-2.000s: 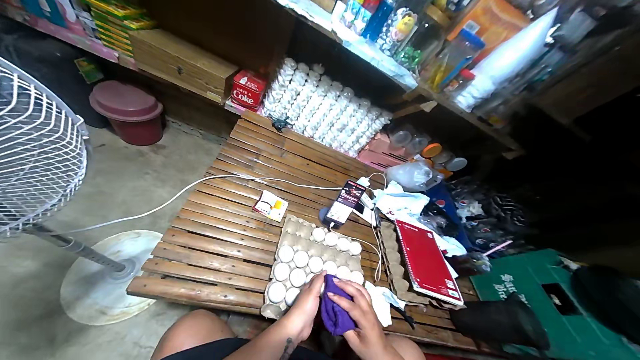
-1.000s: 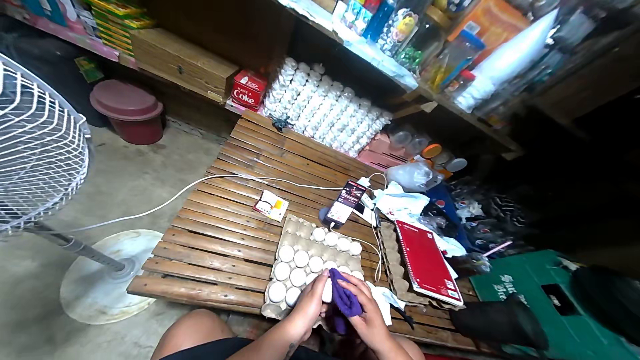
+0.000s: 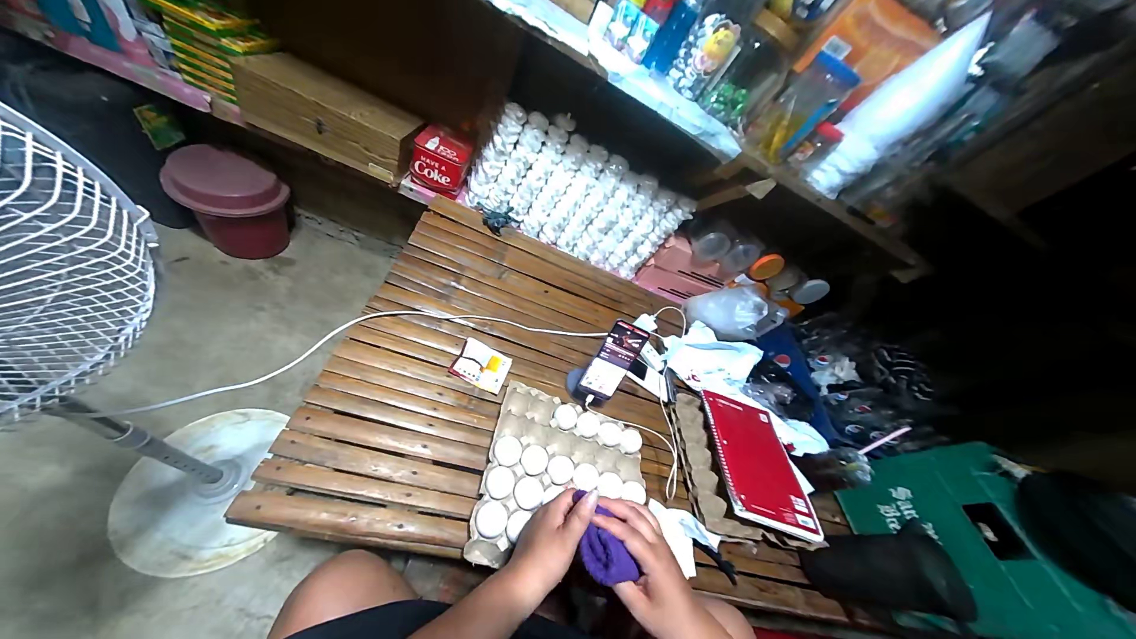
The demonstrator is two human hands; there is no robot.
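Observation:
My left hand point(image 3: 552, 541) and my right hand point(image 3: 646, 555) are together low in the view, both closed on a purple cloth point(image 3: 607, 552). In the earlier frame a white egg shows at the cloth; whether one is inside it now is hidden by my fingers. Just beyond and to the left of my hands lies a grey cardboard egg tray point(image 3: 524, 410), with several white eggs point(image 3: 508, 451) in its cups and some cups bare. My hands cover the tray's near right corner.
A slatted bamboo table point(image 3: 390, 426) bears a smartphone point(image 3: 612, 359) on a cable, a small packet point(image 3: 480, 365), and a red spiral notebook point(image 3: 761, 466) on another egg tray point(image 3: 697, 461). A fan point(image 3: 71, 266) stands left, a green crate point(image 3: 958, 524) right, and stacked eggs or bundles point(image 3: 577, 191) behind.
The purple cloth has shifted and folded between my hands, which stay near the egg tray's corner. A white egg that showed at my fingers one second ago is no longer plainly seen.

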